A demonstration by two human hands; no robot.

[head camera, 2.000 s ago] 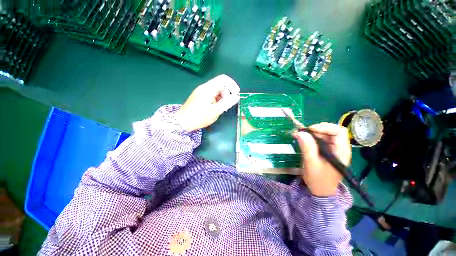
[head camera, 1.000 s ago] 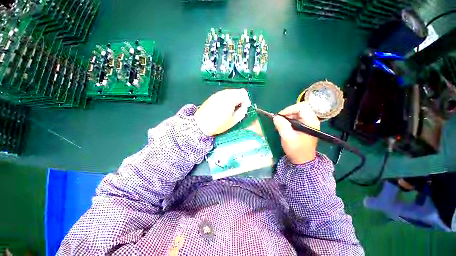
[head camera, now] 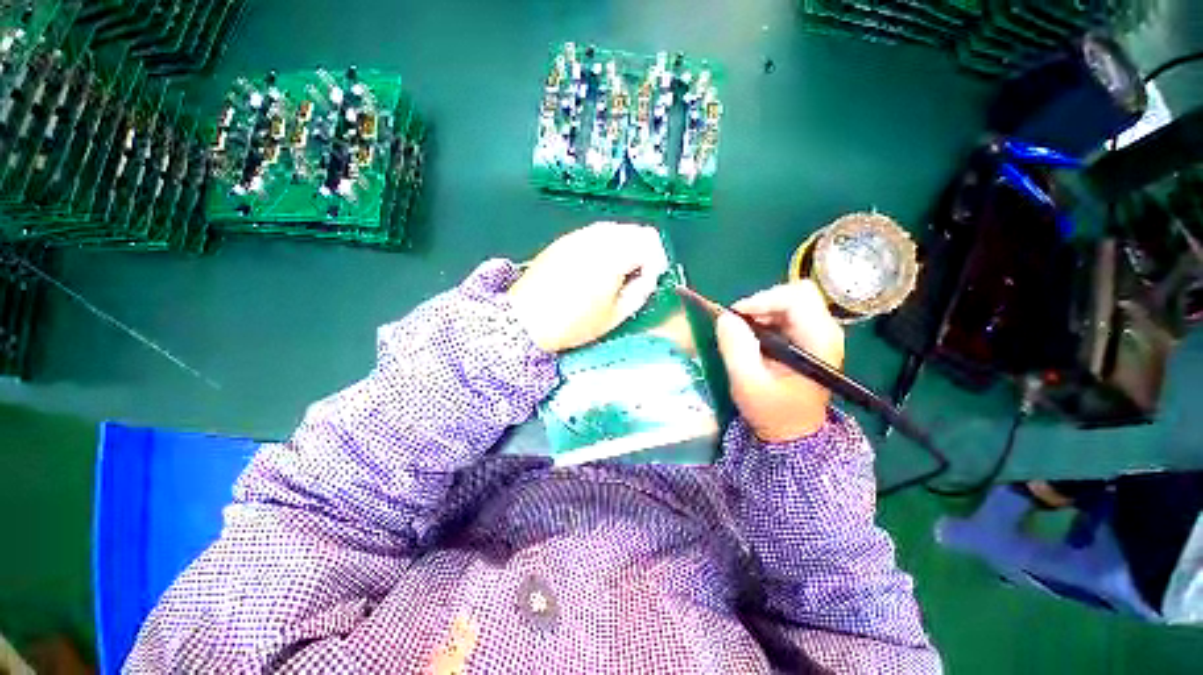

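The green circuit board (head camera: 631, 396) lies before me with its white strip up, on a pale support whose near edge shows. My left hand (head camera: 590, 285) rests over its upper left part, fingertips pinched; a thin pale bit of solder wire seems to show at them, though its grip is partly hidden. A thin strand (head camera: 119, 321) also lies across the bench at left. My right hand (head camera: 788, 363) holds the black soldering iron (head camera: 829, 375) like a pen. Its tip is close to my left fingertips at the board's far part; contact is too small to tell.
A round yellow-rimmed tin (head camera: 864, 265) stands right of my right hand. A populated board (head camera: 628, 129) lies beyond the work, with a short board stack (head camera: 311, 158) to its left. Taller stacks stand far left and at top right. Dark boxy equipment (head camera: 983, 284) is right; a blue bin (head camera: 165, 528) is lower left.
The view has shifted. The iron tip has moved from the board's upper white strip to beside my left fingertips. My left hand has come over the board. Both hands hold nearly still over the last second.
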